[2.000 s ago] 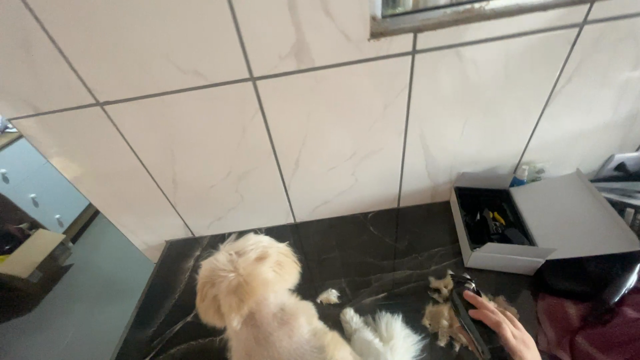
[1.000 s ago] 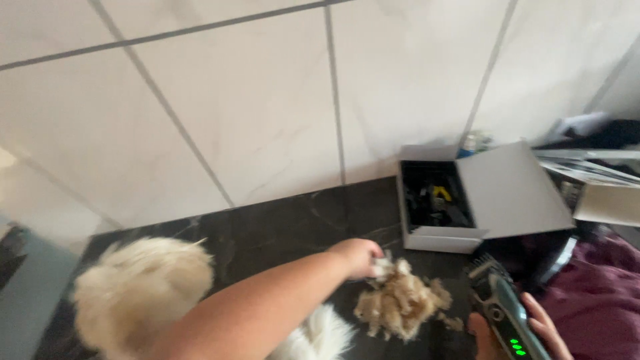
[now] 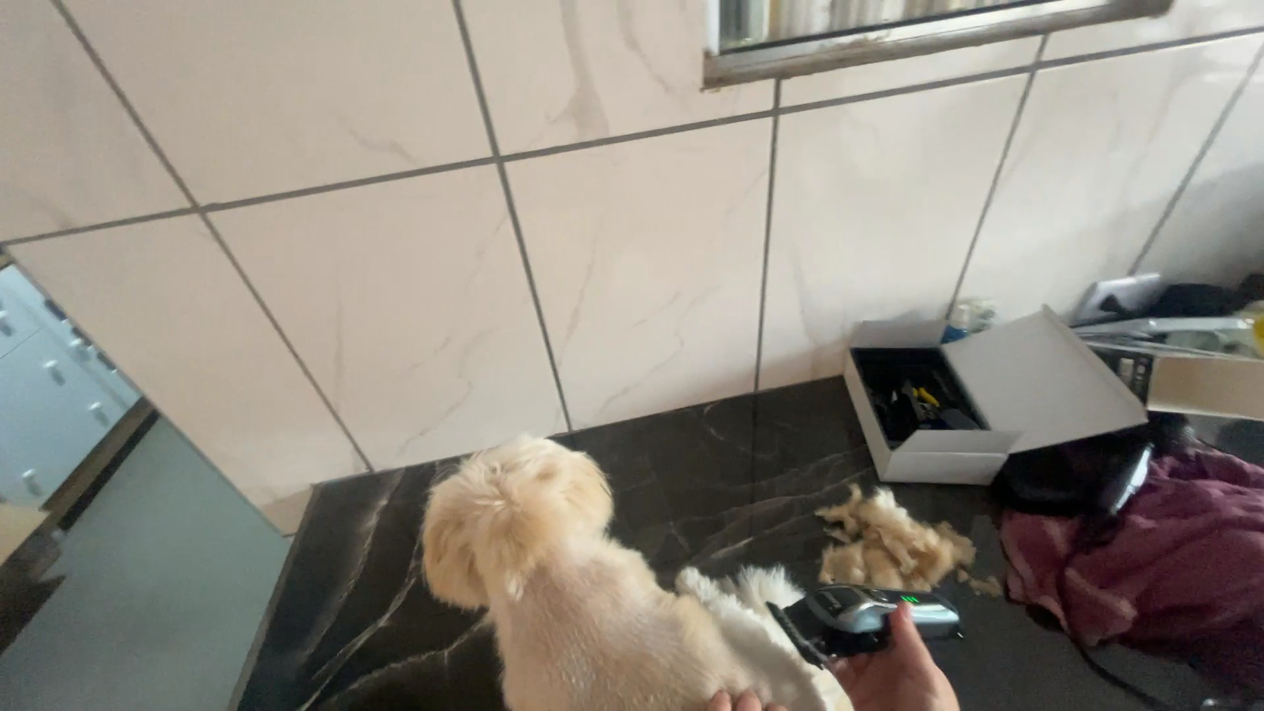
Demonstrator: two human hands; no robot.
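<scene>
My right hand [image 3: 899,671] is closed around a black and silver hair clipper [image 3: 869,620] with green lights showing on it. The clipper's comb end points left, against the white fur at the rear of a small cream-coloured dog [image 3: 602,612]. Only the fingertips of my left hand [image 3: 748,702] show at the bottom edge, resting on the dog's back. The dog faces the tiled wall, its back clipped short and its head fluffier. A pile of cut fur [image 3: 894,543] lies just beyond the clipper.
The black marble-patterned counter [image 3: 721,444] meets a tiled wall [image 3: 642,267]. Behind the fur pile stands an open white box [image 3: 938,459] with dark items inside. A maroon cloth [image 3: 1136,553] lies at the right beside a black object. The counter's left edge drops to a grey floor [image 3: 168,583].
My left hand has moved from the fur pile to the dog's back. The clipper has moved left to the dog's rear. The fur pile is larger than two seconds ago.
</scene>
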